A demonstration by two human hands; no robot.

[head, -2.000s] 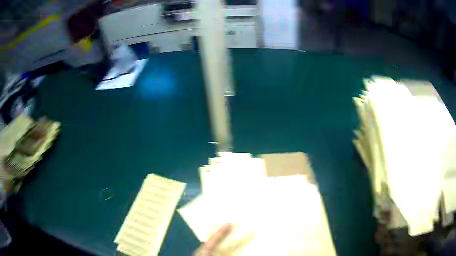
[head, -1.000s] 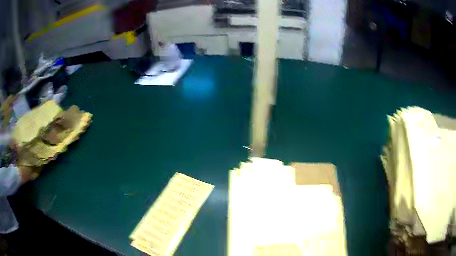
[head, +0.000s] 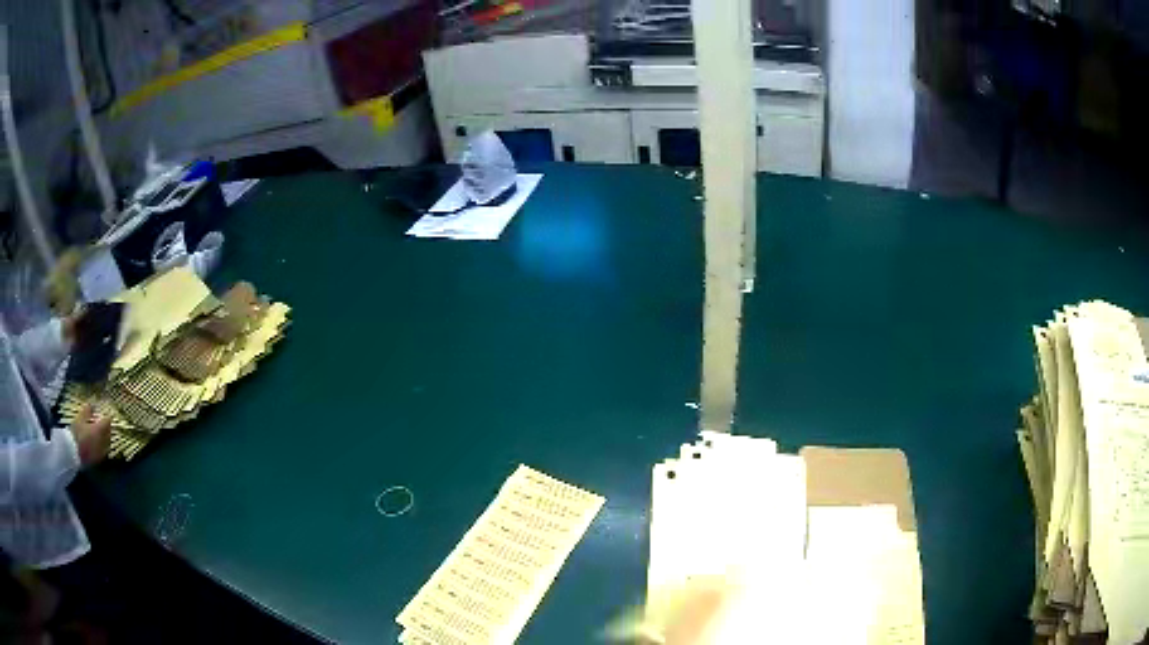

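A flat carton pile (head: 725, 517), glared nearly white, lies at the bottom centre, with notched ends and a brown end flap (head: 857, 475) at its far right. A pale-yellow label sheet (head: 504, 561) with rows of small print lies on the table left of it. A blurred tan shape at the bottom edge over the cartons looks like my left hand (head: 691, 610). Its fingers and anything held are too blurred to tell. My right hand is not in view. A thick, uneven carton stack (head: 1096, 466) stands at the right edge.
A pale metal upright (head: 725, 252) rises behind the cartons. At the left, a person's hands (head: 91, 435) are at a fanned carton pile (head: 189, 365). A thin ring (head: 394, 502) lies on the green table (head: 504, 365). White paper (head: 476, 224) under a clear bag lies farther back.
The view has swung left, so table items sit farther right in the picture. The hand at the cartons left the picture, and a blurred hand shape now shows there. More of the other person shows.
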